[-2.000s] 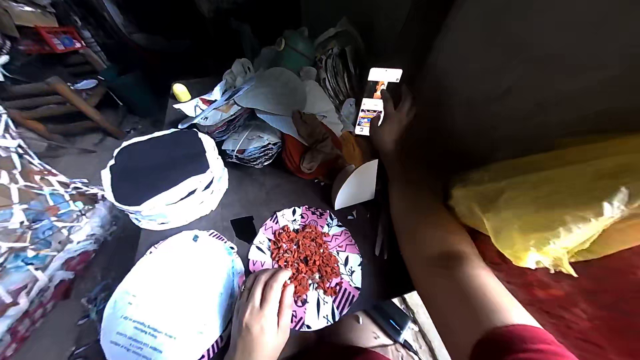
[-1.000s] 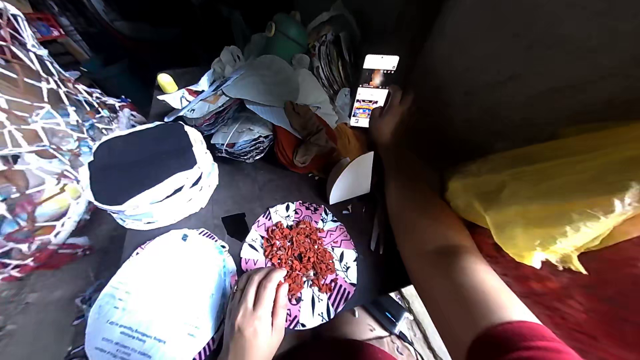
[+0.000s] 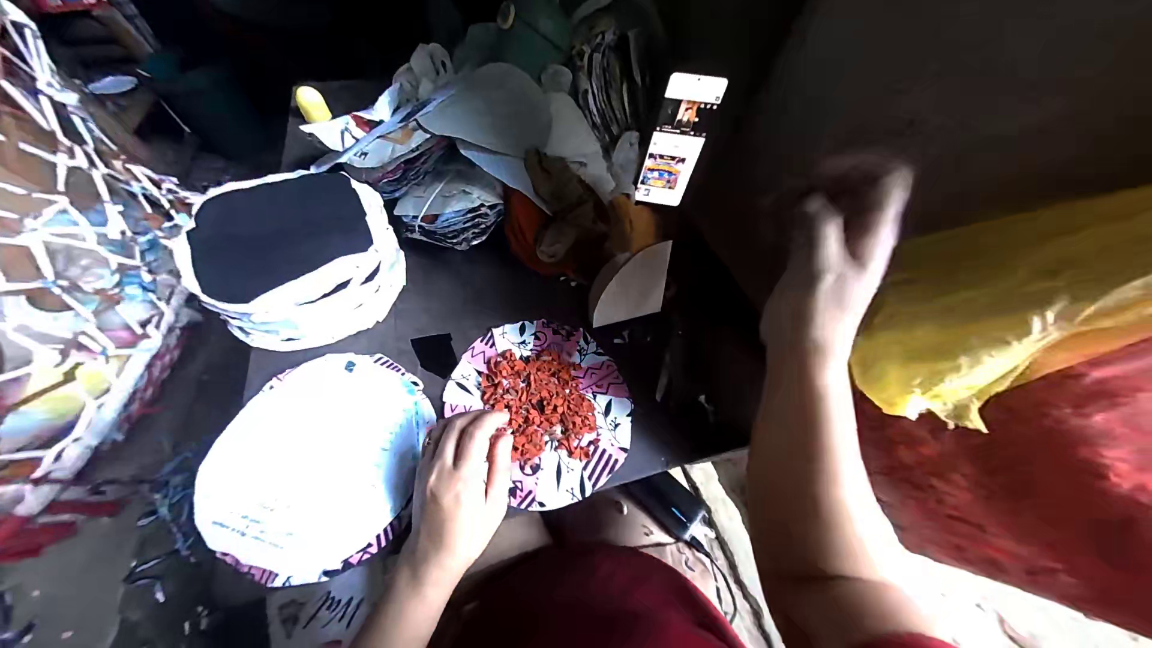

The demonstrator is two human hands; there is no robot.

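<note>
My left hand [image 3: 463, 477] rests at the near left edge of a round patterned piece [image 3: 603, 387], its fingertips beside a heap of small red-orange scraps [image 3: 540, 405]. Whether it grips the edge cannot be told. My right hand [image 3: 846, 225] is raised at the right, blurred, its fingers not clear; it is away from the lit phone [image 3: 681, 139], which leans at the back. A white oval piece [image 3: 310, 459] with a patterned rim lies left of my left hand. Behind it sits a stack of white-edged pieces with a black top [image 3: 283, 238].
Bundled papers and cloth [image 3: 450, 202] pile at the back of the dark table [image 3: 531, 292], near a white wedge-shaped piece [image 3: 634, 286]. White netting [image 3: 72, 234] hangs at the left. Yellow plastic sheeting [image 3: 999, 297] lies over red material [image 3: 1017, 486] at the right. A black cabled device [image 3: 666, 506] is below the table edge.
My right hand has moved away from the phone, to the right. My left hand stays at the edge of the patterned round piece.
</note>
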